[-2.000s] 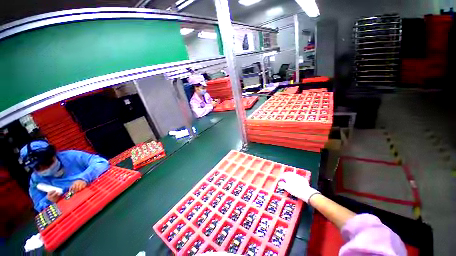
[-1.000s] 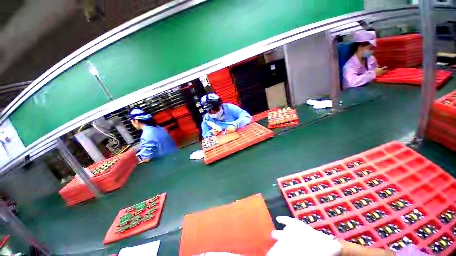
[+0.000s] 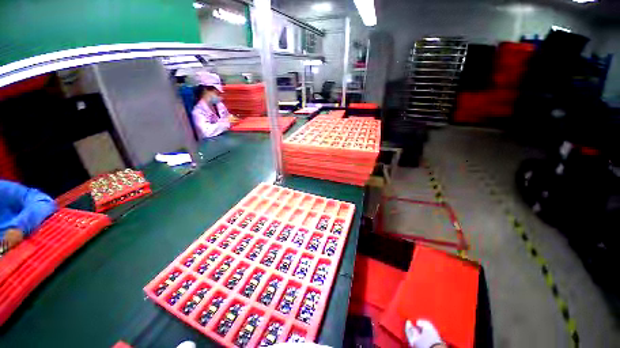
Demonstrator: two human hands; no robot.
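Note:
A large red compartment tray [image 3: 251, 262] lies on the green bench, most pockets holding small dark circuit boards with yellow and white parts. Several pockets along its far edge hold none. My gloved right hand [image 3: 423, 334] is at the bottom right, cut off by the picture's edge, with its fingers on a flat red sheet [image 3: 438, 289]. Whether the fingers grip it cannot be told. A small white patch at the bottom edge [image 3: 185, 344] may be my left glove, too cut off to tell.
Filled red trays are stacked [image 3: 331, 153] behind the metal post [image 3: 267, 102]. A small board tray [image 3: 119, 189] stands across the bench [image 3: 160, 238]. A person in pink sits at the back; a blue sleeve shows at left. More red sheets lie below right.
The view swung left, then back right. My right hand has gone from the compartment tray's pockets, past its near left side, to the red sheet at right. Boards now fill more far-right pockets.

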